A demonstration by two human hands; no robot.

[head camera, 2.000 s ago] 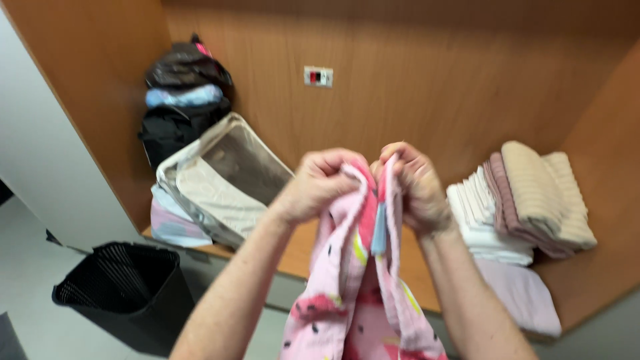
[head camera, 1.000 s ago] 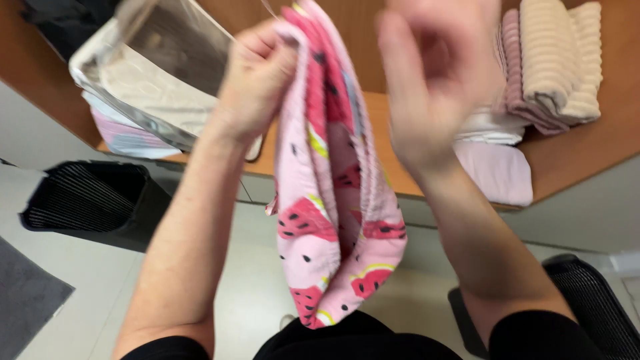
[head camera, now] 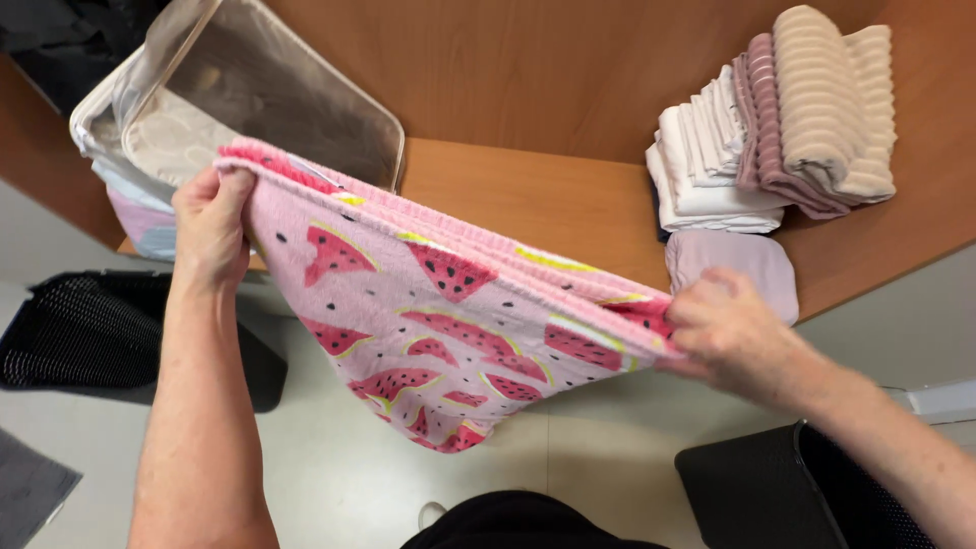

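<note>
A pink fleecy cloth with a watermelon print (head camera: 450,305) is stretched between my hands, its doubled edge slanting down from left to right and the rest hanging in a pouch over the floor. My left hand (head camera: 213,221) pinches the upper left corner between thumb and fingers. Lower and to the right, my right hand (head camera: 724,335) grips the other end, slightly blurred. Just behind that hand lies a folded pale lilac cloth (head camera: 732,263) on the wooden shelf.
On the shelf (head camera: 526,202) a clear-sided zip case (head camera: 305,91) leans at left; folded white cloths (head camera: 709,198), mauve cloths (head camera: 762,114) and a beige ribbed towel (head camera: 820,99) stand at right. Black baskets (head camera: 267,374) (head camera: 740,488) stand at lower left and lower right.
My right hand, off the cloth and blurred a second ago, now grips its right end. The cloth has gone from hanging narrow to being spread wide. The view has tilted downward since the first frame.
</note>
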